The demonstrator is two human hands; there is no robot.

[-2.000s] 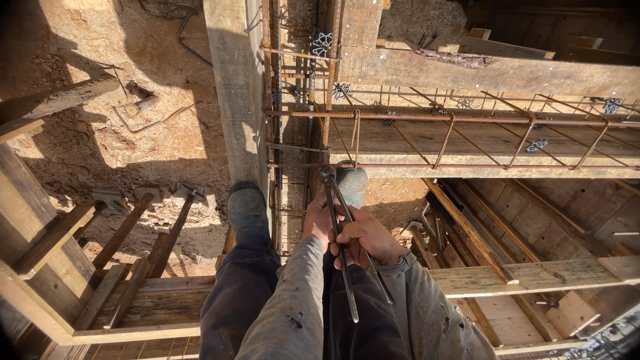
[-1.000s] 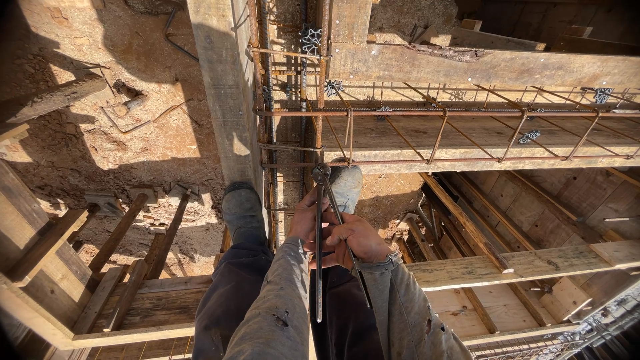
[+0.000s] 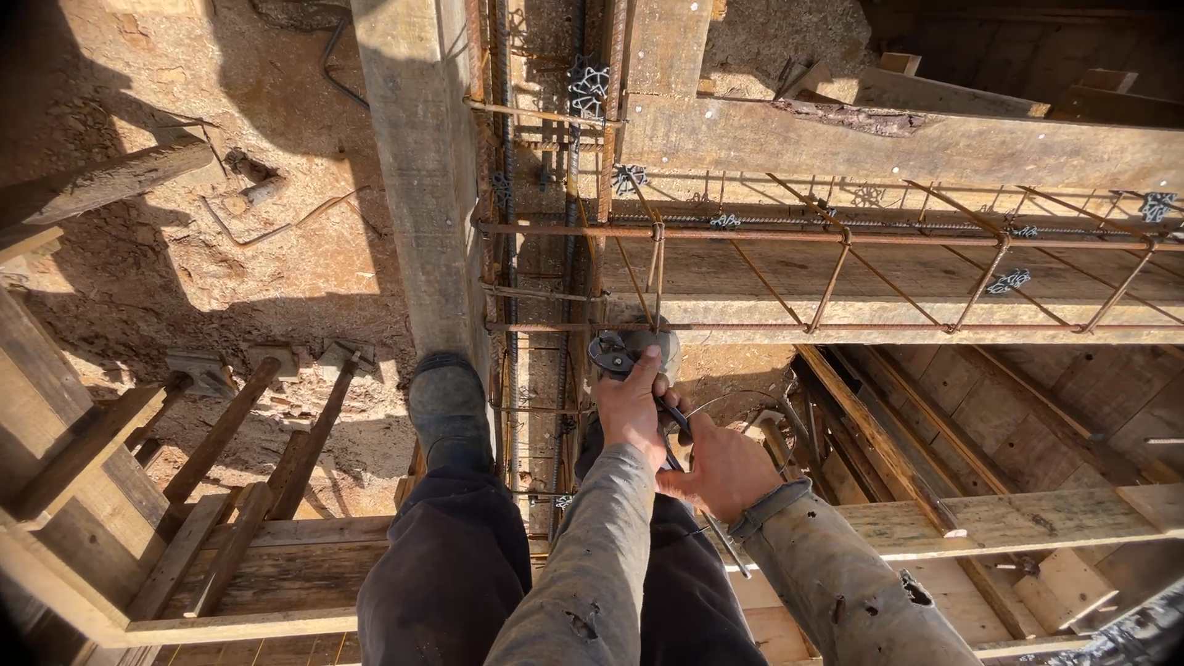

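My left hand (image 3: 632, 407) is closed around end-cutting nippers (image 3: 612, 354) just below their dark metal head, its thumb pointing up towards the jaws. Against the handles, lower and to the right, my right hand (image 3: 726, 467) is closed, and the handle ends come out below it. A thin wire (image 3: 740, 392) curves out beside the right hand. The nippers' head lies over the toe of my right boot (image 3: 661, 350), near the end of a rusty rebar cage (image 3: 814, 326). Whether the jaws grip anything is not visible.
My left boot (image 3: 450, 407) stands beside a thick wooden formwork board (image 3: 407, 166). More rebar (image 3: 507, 185) runs along the narrow trench between boards. Bundles of tie wire (image 3: 589, 88) lie on the steel. Timber props (image 3: 222, 430) stand at left; planks (image 3: 1017, 518) cross the deep gap at right.
The nippers' handles have come closer together, and their head has tilted over to the left. My left hand has moved up beside the head; my right hand now sits lower and apart from it.
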